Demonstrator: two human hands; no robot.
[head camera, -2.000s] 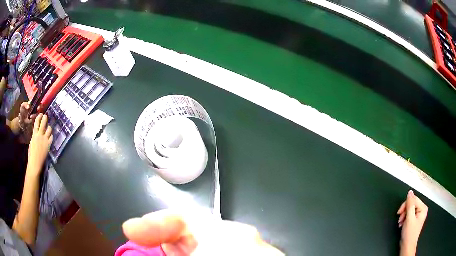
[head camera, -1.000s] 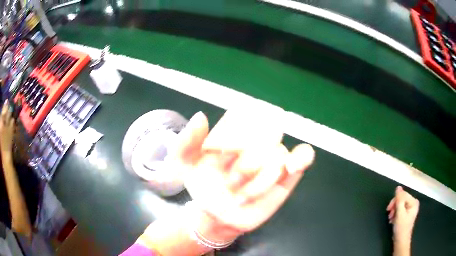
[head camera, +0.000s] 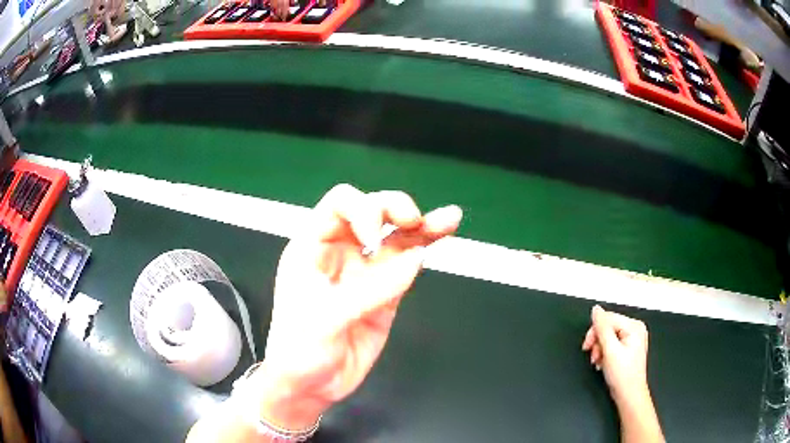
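Note:
My left hand (head camera: 342, 294), overexposed and with a bracelet at the wrist, is raised over the bench and its white edge strip. Its fingers are curled, with a small white piece (head camera: 387, 231), maybe a label, at the fingertips; its print cannot be read. My right hand (head camera: 619, 342) is at the right over the bench, fingers loosely curled, nothing visible in it. The white label roll (head camera: 203, 333) stands on the dark green bench (head camera: 485, 363) left of my left hand. Its printed outer turn is loose, and the strip runs down behind my left wrist.
A green conveyor belt (head camera: 520, 186) lies beyond the white edge strip (head camera: 554, 268). Red trays with black units stand at far right (head camera: 641, 65), far side (head camera: 333, 26) and left (head camera: 43, 186). A white bottle (head camera: 93, 208), torn white scrap (head camera: 82, 313) and compartment sheet (head camera: 43, 294) lie left.
The view has swung right and up, showing the far side's red tray. My left hand has come up from the lower edge, opened out, then curled its fingers. My right hand stays curled.

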